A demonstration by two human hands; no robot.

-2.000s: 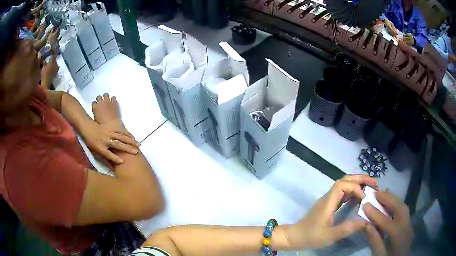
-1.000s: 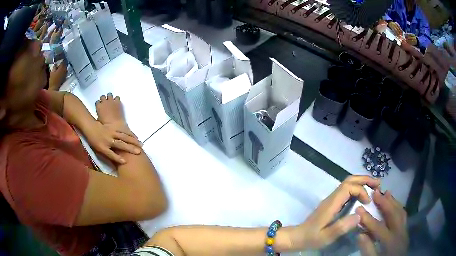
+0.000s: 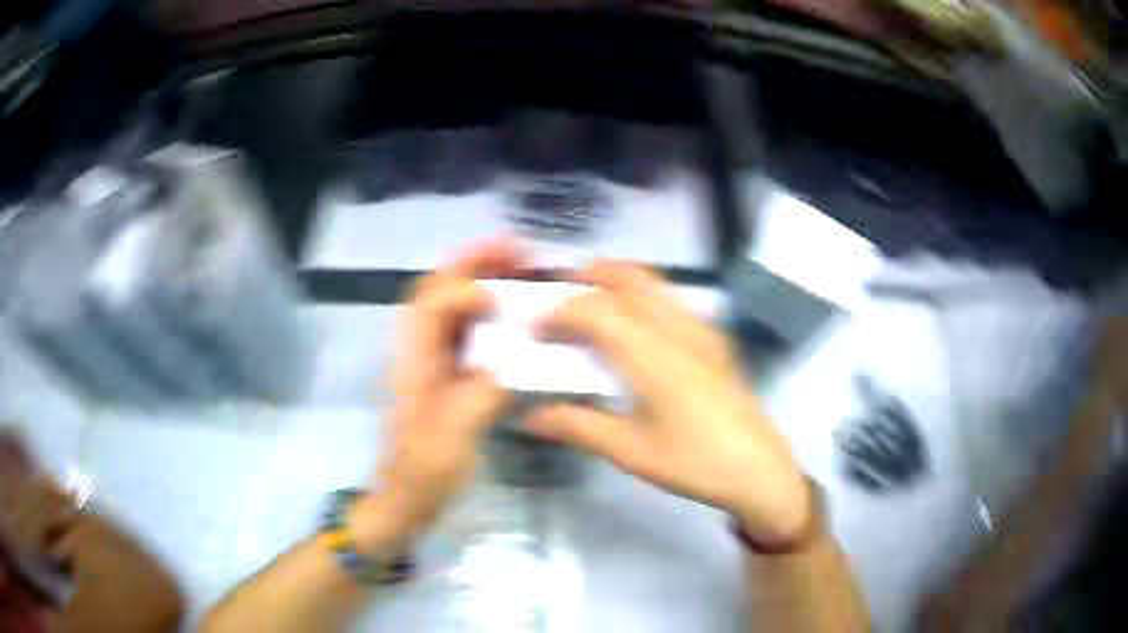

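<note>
The view is strongly blurred. A white-topped carton stands in front of me, between my hands. My left hand, with a beaded bracelet at its wrist, is on the left side of the carton's white top. My right hand is on its right side, fingers on the white top and thumb in front. Both hands hold the carton. Its lower part is dark and blurred. Whether the top is fully closed cannot be told.
Blurred open cartons stand at the left. A closed carton is at the right. Small dark fittings lie in one pile at the back and another at right. Other people's arms show at lower left and the right edge.
The view has swung to the right, so the open cartons now appear at far left. My hands now appear near the centre, around a carton's white top.
</note>
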